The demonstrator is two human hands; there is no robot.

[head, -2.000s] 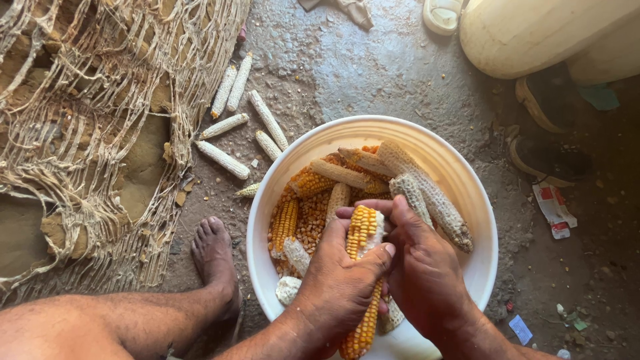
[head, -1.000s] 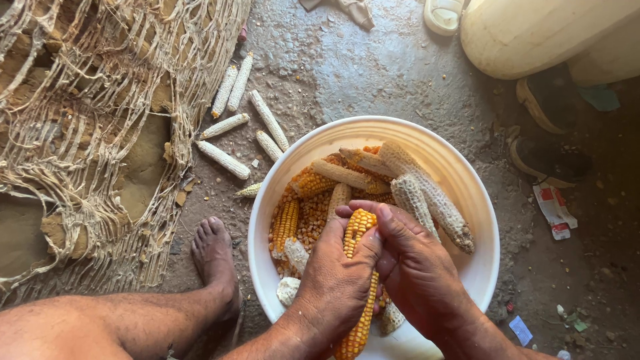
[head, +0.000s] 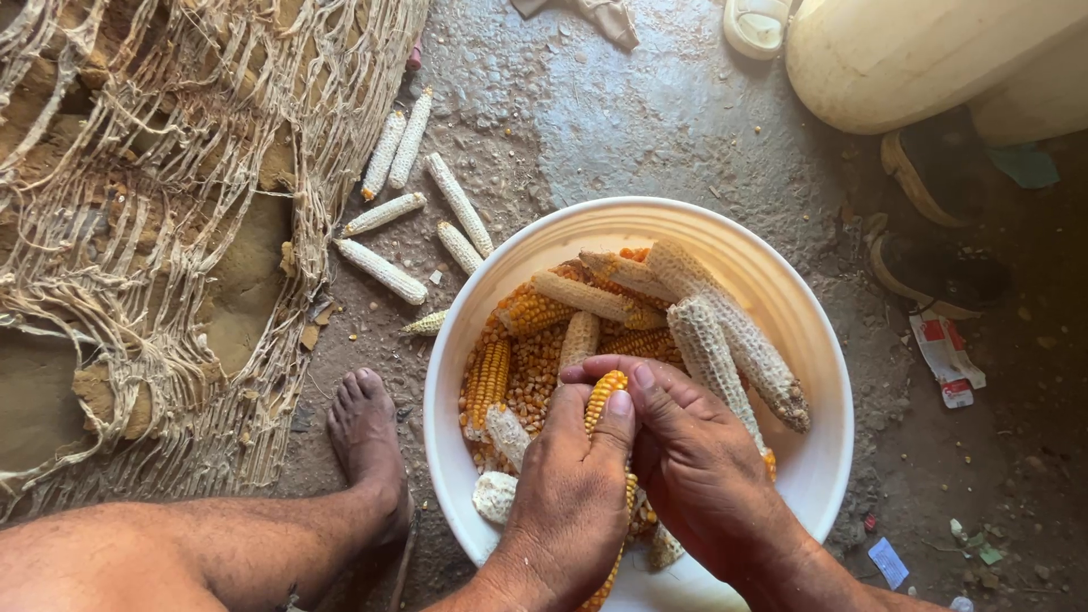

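Observation:
Over a white plastic tub (head: pixel 442 374), my left hand (head: pixel 571 493) is closed around a yellow corn ear (head: pixel 605 398). My right hand (head: pixel 697 459) touches the upper part of that ear from the right, its thumb near the tip; whether it grips the ear cannot be told. Inside the tub are loose corn kernels (head: pixel 535 374), a yellow ear (head: pixel 487 378) at the left, and several bare cobs, among them a long one (head: pixel 739 340) leaning toward the right wall. A pale cob piece (head: pixel 495 496) lies by the tub's left wall.
Several stripped cobs (head: pixel 381 270) lie on the rough floor left of the tub. A bare foot (head: pixel 367 425) rests beside it. Fibrous netting (head: pixel 195 255) covers the left. At the upper right are a large cream container (head: pixel 901 59) and dark shoes (head: pixel 935 272); a torn wrapper (head: pixel 945 357) lies near them.
The white patch seen beside the held ear two seconds ago no longer shows. My hands remain over the tub, and the ear's tip now sits lower between my thumbs.

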